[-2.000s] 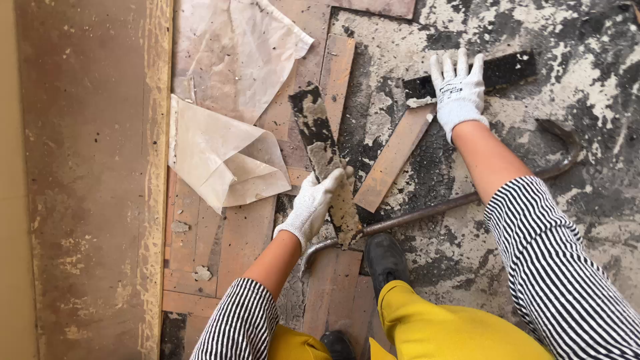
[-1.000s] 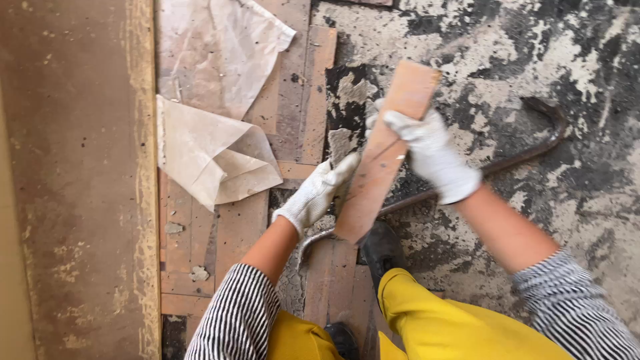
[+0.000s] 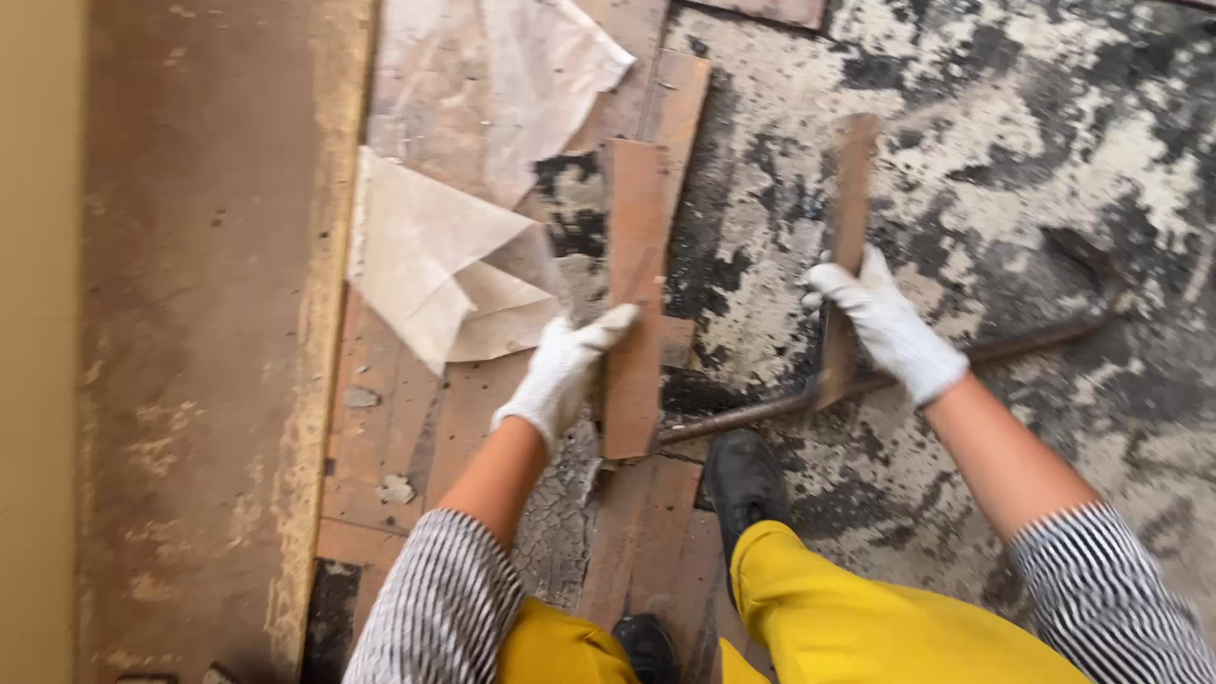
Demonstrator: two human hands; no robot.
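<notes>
My left hand (image 3: 568,372), in a white work glove, grips a reddish-brown wooden floor strip (image 3: 635,294) by its left edge, the strip standing lengthwise away from me. To the right, my right hand (image 3: 879,318), gloved too, holds a second wooden strip (image 3: 855,190), blurred and seen at a slant. Beneath that strip a long curved metal crowbar (image 3: 1035,340) lies across the floor, its hooked end at the right and its other end near the left-hand strip. The fingers behind both strips are partly hidden.
Crumpled translucent sheeting (image 3: 427,256) lies on the wooden flooring (image 3: 380,456) at left, beside a raised, worn ledge (image 3: 199,380). Small debris (image 3: 396,489) sits near it. Rough floor with black and pale patches (image 3: 997,142) spreads rightward. A dark shoe (image 3: 746,480) is near the crowbar.
One second ago both hands were close together around a strip; now they are apart, each with a strip. Two seconds ago my right hand was on a dark piece at the upper right.
</notes>
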